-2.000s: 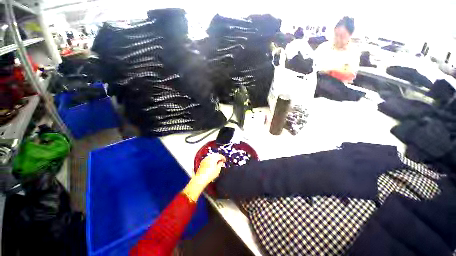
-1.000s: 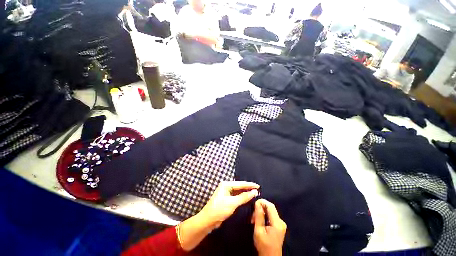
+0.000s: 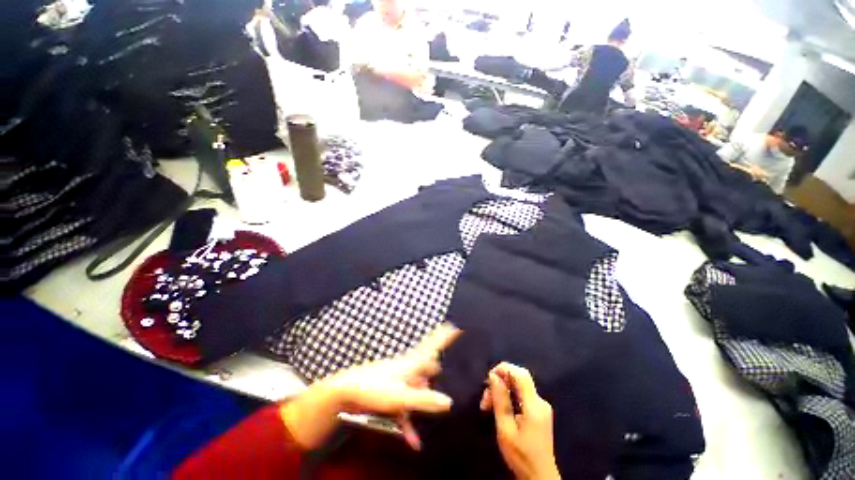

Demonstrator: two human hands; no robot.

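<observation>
A dark padded jacket point(image 3: 548, 281) lies spread on the white table with its checked lining point(image 3: 375, 323) showing inside the open front. My left hand point(image 3: 384, 384) is over the jacket's near front edge, fingers spread, with nothing visible in it. My right hand point(image 3: 516, 412) is just to its right, thumb and fingertips pinched together at the dark front edge; what lies between them is too small to tell. A red tray point(image 3: 141, 323) of loose black and white round fasteners point(image 3: 187, 291) is at the table's left, partly under a sleeve.
Tall jacket stacks point(image 3: 84, 103) stand at the left, a blue bin point(image 3: 75, 403) below. A flask point(image 3: 306, 157), white bottles point(image 3: 253, 192) and a phone point(image 3: 193, 228) are near the tray. A jacket heap point(image 3: 619, 169) lies behind, a folded jacket point(image 3: 778, 319) right. Several people are beyond.
My left hand left the tray and met my right hand at the jacket's front edge. Since then its fingers have opened and moved left, away from my right hand. The view has swung right.
</observation>
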